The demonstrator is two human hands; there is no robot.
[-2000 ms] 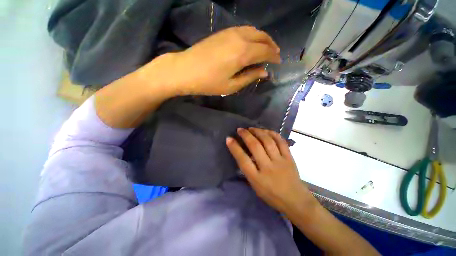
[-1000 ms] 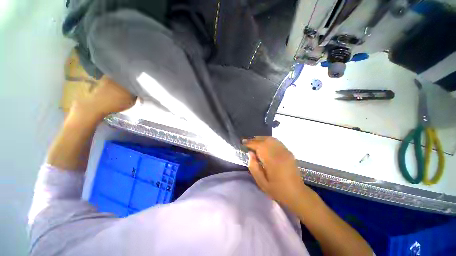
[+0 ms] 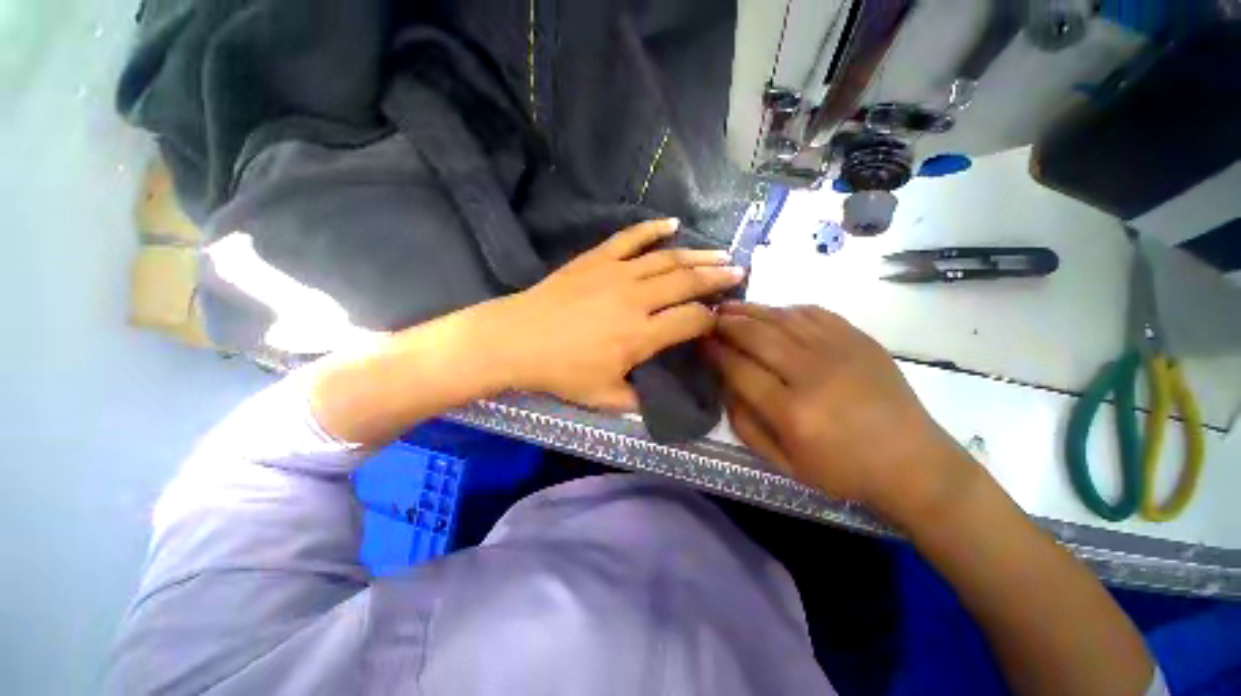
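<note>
The dark grey garment [image 3: 354, 204] lies heaped on the table, left of the sewing machine, with thin yellowish stitch lines near the top. My left hand [image 3: 613, 320] lies flat on its edge, fingers pointing right toward the needle area. My right hand [image 3: 803, 388] is beside it, fingertips together at the garment edge, close to my left fingertips. A short folded end of grey cloth [image 3: 676, 394] sticks out below, between my hands. The zipper edge [image 3: 757, 224] runs up to the presser foot area [image 3: 789, 157]. Whether my right fingers pinch the cloth is hidden.
The machine head [image 3: 925, 82] stands at the upper right. Black thread snips [image 3: 973, 264] and scissors with green and yellow handles [image 3: 1127, 435] lie right of my hands. A ruler tape [image 3: 599, 445] runs along the front edge. Blue crates [image 3: 408, 503] are below. Brown cardboard [image 3: 166, 286] is at left.
My left hand has moved from the table's left front edge onto the cloth beside my right hand. My right hand has moved up toward the needle. The raised cloth flap now lies folded back.
</note>
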